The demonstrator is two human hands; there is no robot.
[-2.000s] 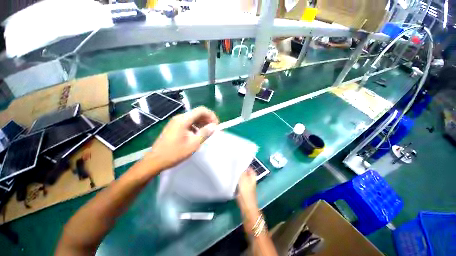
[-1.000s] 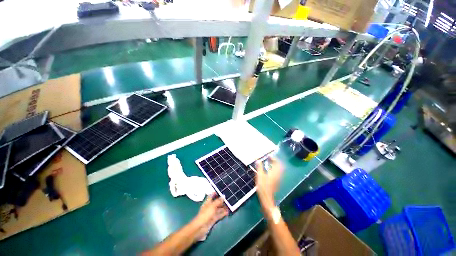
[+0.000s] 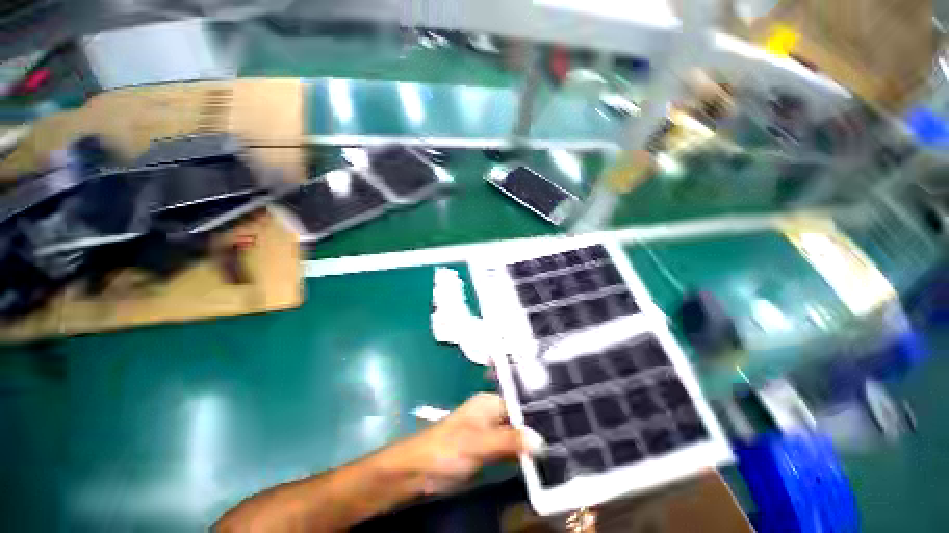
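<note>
A solar panel (image 3: pixel 614 401) with a dark grid and white frame is raised and tilted over the bench, close to me and blurred. My left hand (image 3: pixel 473 442) grips its lower left edge, thumb on the front. My right hand is hidden behind the panel; only a bracelet at the wrist shows below the panel's bottom edge. A crumpled white cloth (image 3: pixel 454 315) lies on the green bench, beside and partly behind the panel's left edge. A pale band crosses the panel; glare or reflection, I cannot tell.
More panels (image 3: pixel 338 198) lie beyond the pale edging, with a dark pile on cardboard (image 3: pixel 273 273) at left. Another panel (image 3: pixel 533 192) lies near the shelf post. A white strip (image 3: pixel 430 413) lies near my left hand. A blurred dark round item (image 3: pixel 710 318) and blue stool (image 3: pixel 796 484) are at right.
The panel has been lifted off the bench towards me, with my left hand now on its side edge. My right hand has gone out of sight behind it. The view has turned left.
</note>
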